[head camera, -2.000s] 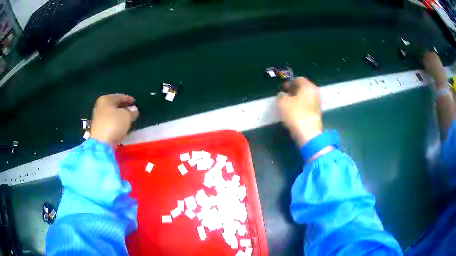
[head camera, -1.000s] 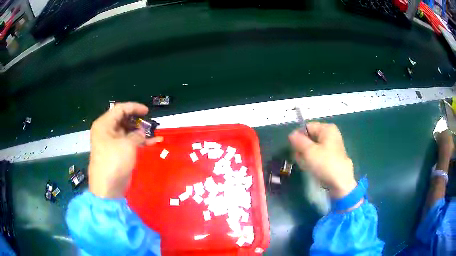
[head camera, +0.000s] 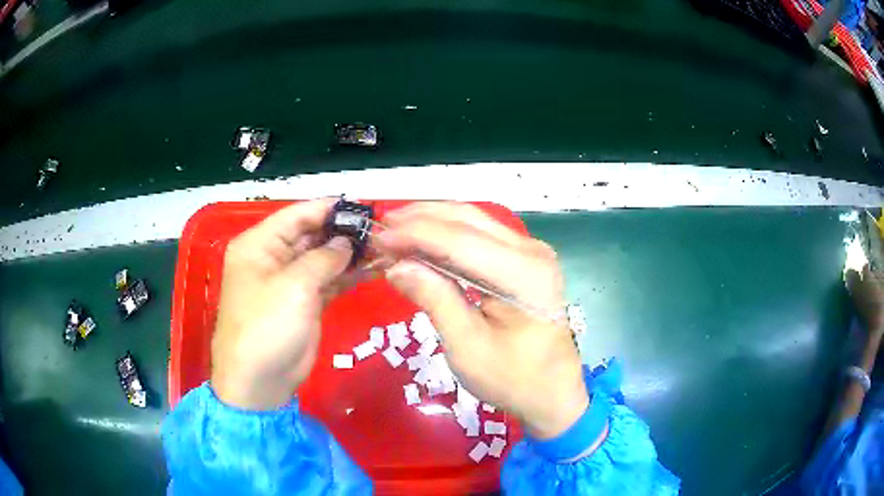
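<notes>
My left hand (head camera: 276, 295) holds a black device unit (head camera: 349, 221) between thumb and fingers above the back edge of the red tray (head camera: 199, 291). My right hand (head camera: 485, 300) grips thin metal tweezers (head camera: 475, 283), their tips at the unit's right side. The contact of the tips is too small to tell. Loose white pads (head camera: 434, 373) lie heaped in the tray, partly hidden under my right hand.
Several black units (head camera: 133, 298) lie on the green bench left of the tray. More units (head camera: 357, 135) lie on the green conveyor (head camera: 543, 87) beyond the white strip (head camera: 630, 184). Another person's hand (head camera: 866, 291) is at the far right.
My right hand has moved left with the tweezers to the unit in my left hand. My left hand has moved right over the tray. Another unit now lies on the bench at left.
</notes>
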